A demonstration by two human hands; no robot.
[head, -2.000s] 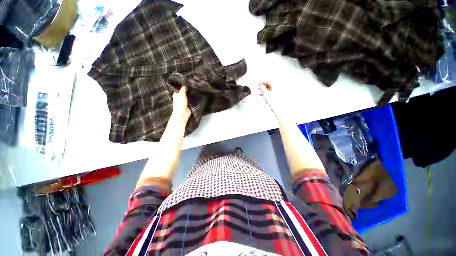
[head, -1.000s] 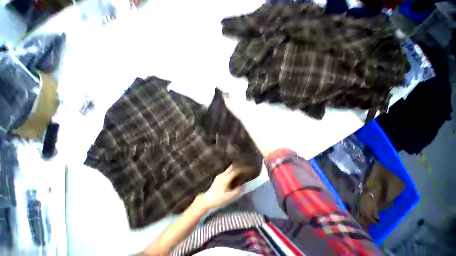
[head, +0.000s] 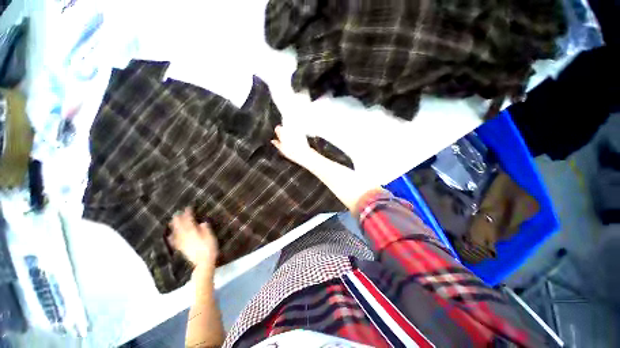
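A brown plaid garment (head: 197,156) lies spread on the white table in front of me. My left hand (head: 193,238) is on its lower left part, slightly blurred; whether the fingers pinch the cloth cannot be told. My right hand (head: 289,144) is at the garment's upper right part, beside a pointed flap of cloth that stands out there. Its fingertips touch the cloth, but whether they grip it is unclear. A dark strip of the plaid shows just right of my right forearm.
A rumpled plaid garment pile (head: 415,51) lies at the upper right. A blue bin (head: 544,204) with bagged and brown items is below the table. Printed plastic bags (head: 46,272), a tan item (head: 15,139) and a small black object (head: 36,183) lie at left.
The garment is spread wider and flatter, its lower right part now opened out. My left hand has moved left across it. My right hand is now on its upper right part.
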